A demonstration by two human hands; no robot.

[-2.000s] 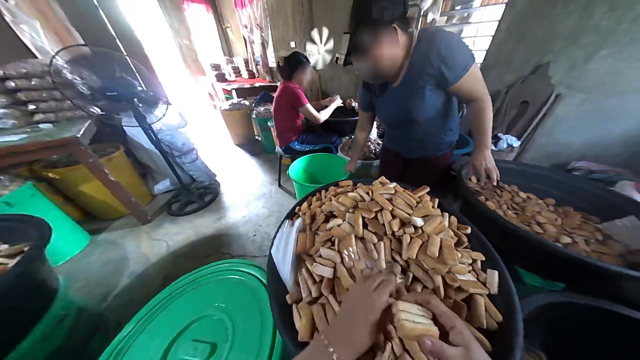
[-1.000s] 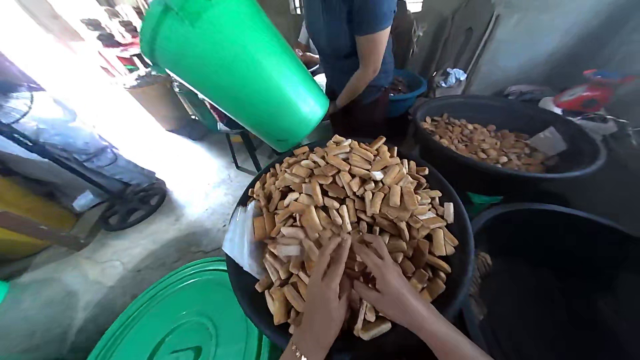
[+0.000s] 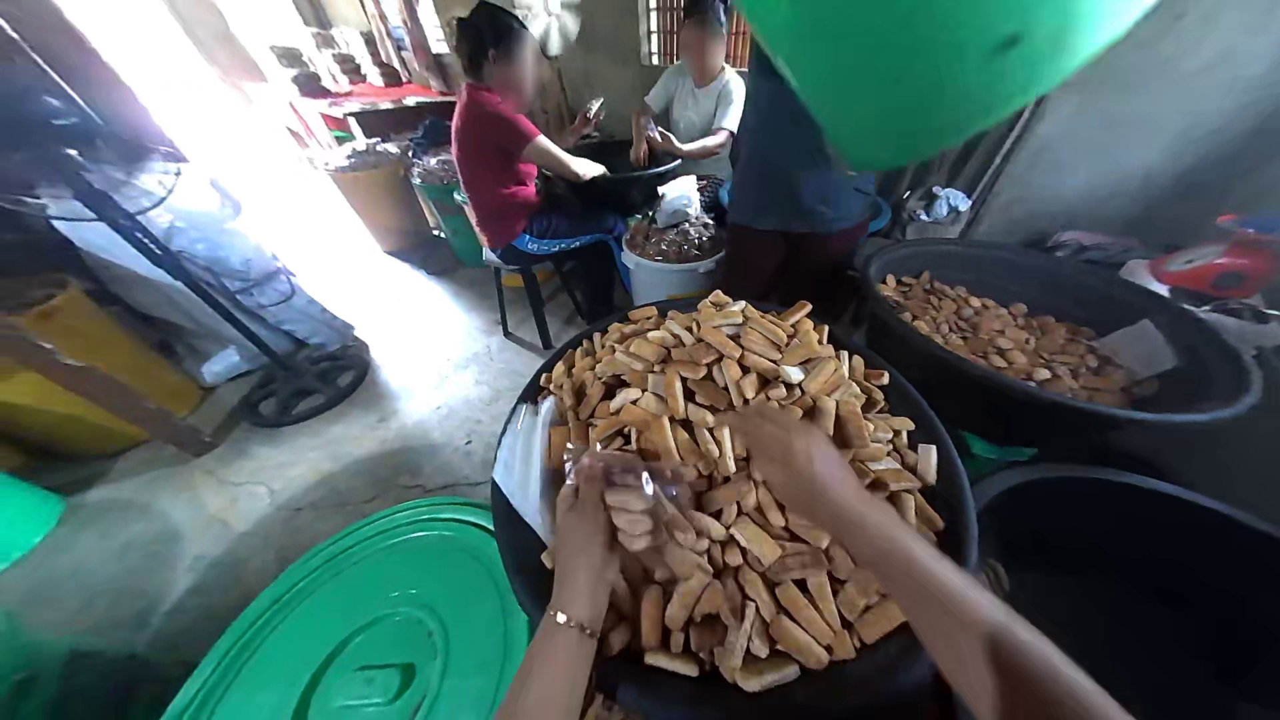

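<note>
A large round black tub (image 3: 950, 480) holds a heap of small oblong biscuits or toasted bread pieces (image 3: 740, 360). My left hand (image 3: 600, 510), with a bracelet at the wrist, grips a clear plastic bag (image 3: 650, 485) over the near left part of the heap; pale pieces show through or beside the film. My right hand (image 3: 790, 455) is blurred and touches the middle of the heap; whether its fingers hold a piece cannot be told. White plastic sheets or bags (image 3: 527, 465) lie along the tub's left rim.
A green lid (image 3: 370, 620) is at lower left. Right stand a black tub with round biscuits (image 3: 1010, 335) and another black tub (image 3: 1130, 600). A person beyond my tub is partly hidden by a raised green bucket (image 3: 930, 70). Two people sit farther back; a fan stand (image 3: 190, 270) is left.
My left hand now grips a clear bag, while a second ago both hands were on the biscuits. The green bucket has moved from upper left to upper right. The view has shifted.
</note>
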